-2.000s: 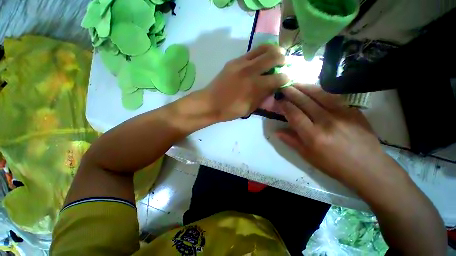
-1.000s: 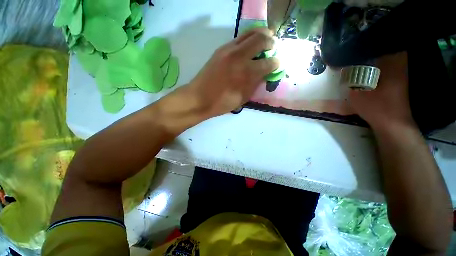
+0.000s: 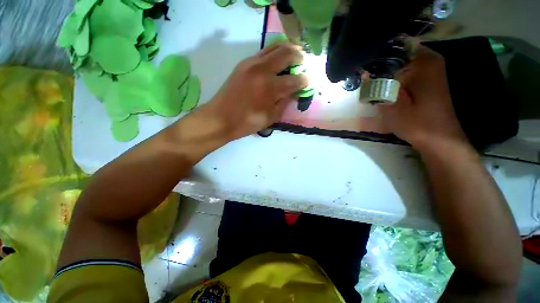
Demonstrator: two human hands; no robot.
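Note:
My left hand (image 3: 256, 89) pinches a small light-green workpiece (image 3: 304, 86) at the left edge of the lamp glare, over the pink-red bed plate (image 3: 349, 121). The fingers hide part of the piece. My right hand (image 3: 423, 97) is behind and right of the ribbed whitish knob (image 3: 379, 90), away from the workpiece; its fingers are partly hidden by dark machine parts, so I cannot tell what they touch. The needle area is washed out by glare. A dark machine part (image 3: 361, 35) stands above it.
Light-green cut pieces (image 3: 115, 50) lie piled on the white table (image 3: 284, 171), left of my left hand. A green cloth-like cone (image 3: 314, 21) hangs by the machine. A black pad or box (image 3: 482, 89) is at the right. A yellow sack (image 3: 29, 142) and a clear bag of green pieces (image 3: 402, 260) are below.
My right hand has left the workpiece beside my left hand and moved right, behind the knob. My left hand still holds the green piece. The view has shifted.

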